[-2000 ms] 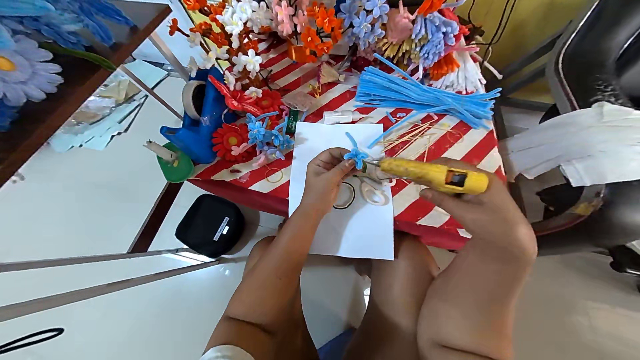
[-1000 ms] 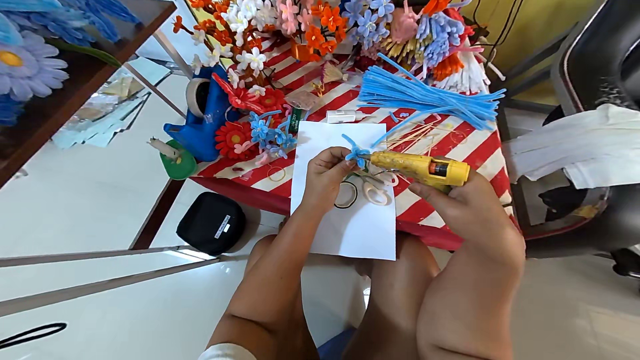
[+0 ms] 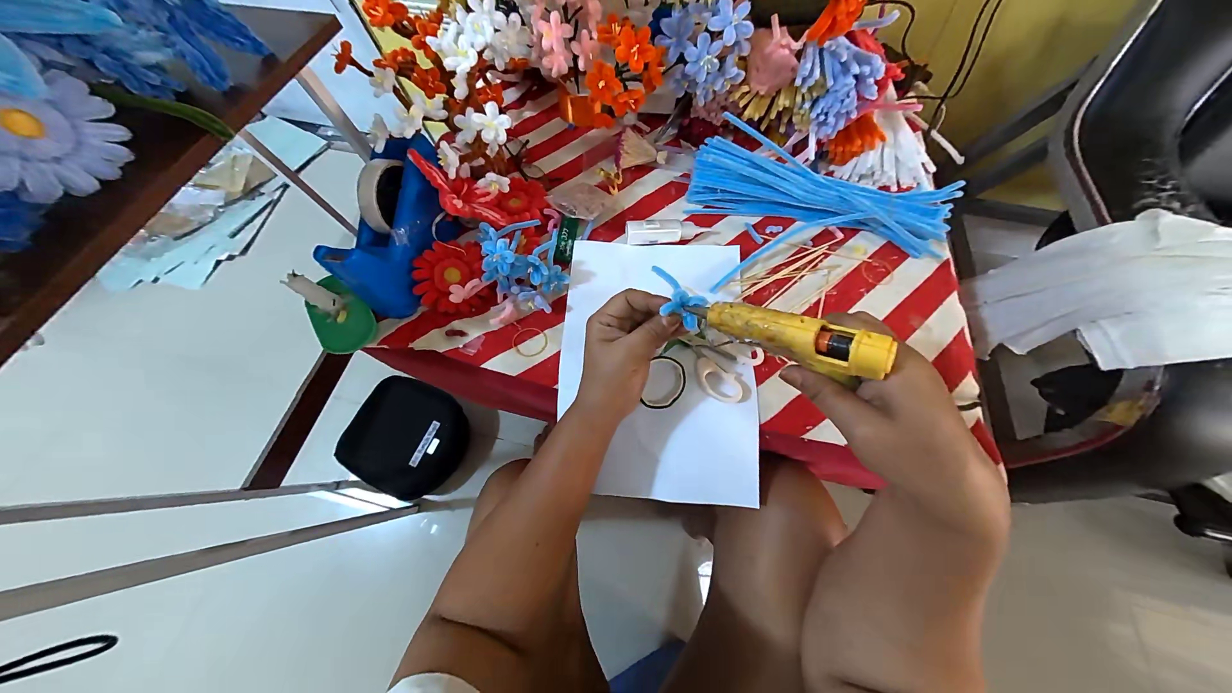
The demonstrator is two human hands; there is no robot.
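Observation:
Between thumb and fingertips, my left hand (image 3: 626, 342) pinches a small blue pipe-cleaner flower (image 3: 683, 304) above a white sheet of paper (image 3: 674, 452). A yellow hot glue gun (image 3: 804, 337) is in my right hand (image 3: 881, 404), its nozzle at the flower's centre; whether they touch cannot be told. Scissors with pale handles (image 3: 720, 378) lie on the sheet, partly hidden under the gun. Beside them is a roll of dark-edged tape (image 3: 664, 382). A bundle of blue pipe cleaners (image 3: 818, 192) rests behind the gun.
The red-and-white striped table (image 3: 520, 356) also holds a blue tape dispenser (image 3: 390, 231), red flowers (image 3: 449, 274), a small white bottle (image 3: 659, 231) and thin sticks (image 3: 794, 265). Pipe-cleaner bouquets (image 3: 481, 48) line the back. A black chair (image 3: 1155, 125) stands at the right.
The glue gun has shifted slightly left since the oldest frame, and its tilt has changed a little. My left hand still holds the blue flower in about the same place.

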